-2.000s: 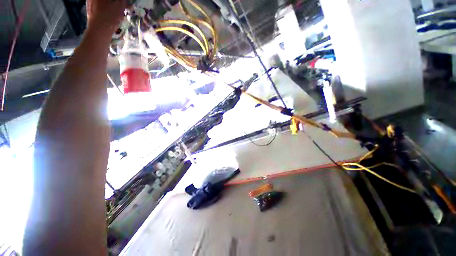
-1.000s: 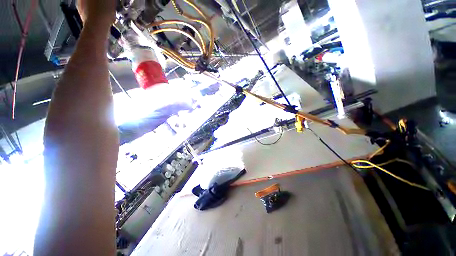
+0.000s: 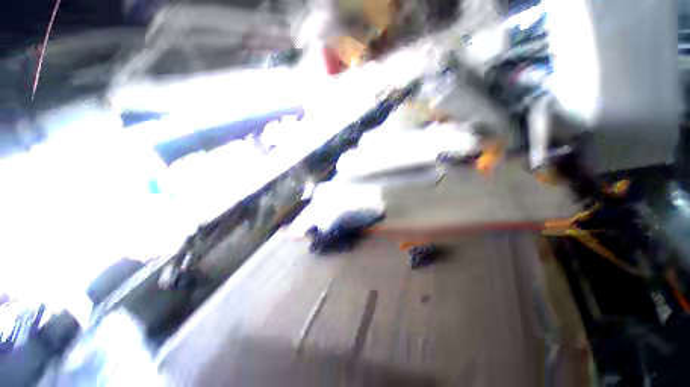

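The picture is badly blurred. Neither my left hand nor my right hand can be made out. The pale cutting table (image 3: 454,302) lies in front of me, with dark streaks on its top. A dark blue cloth bundle (image 3: 344,232) lies on it near the middle. A small dark item with an orange top (image 3: 421,255) lies just to its right. A red-orange line (image 3: 469,227) crosses the table behind them.
Blurred overhead equipment (image 3: 371,23) with orange parts hangs at the top. Yellow cables (image 3: 598,240) hang at the table's right side. A white pillar (image 3: 635,83) stands at the far right. Whitish plastic-like material (image 3: 110,351) shows at the lower left.
The raised arm seen at the left before is out of view. The view has shifted, and the overhead equipment has moved right and blurred. The dark bundle and small item stay on the table.
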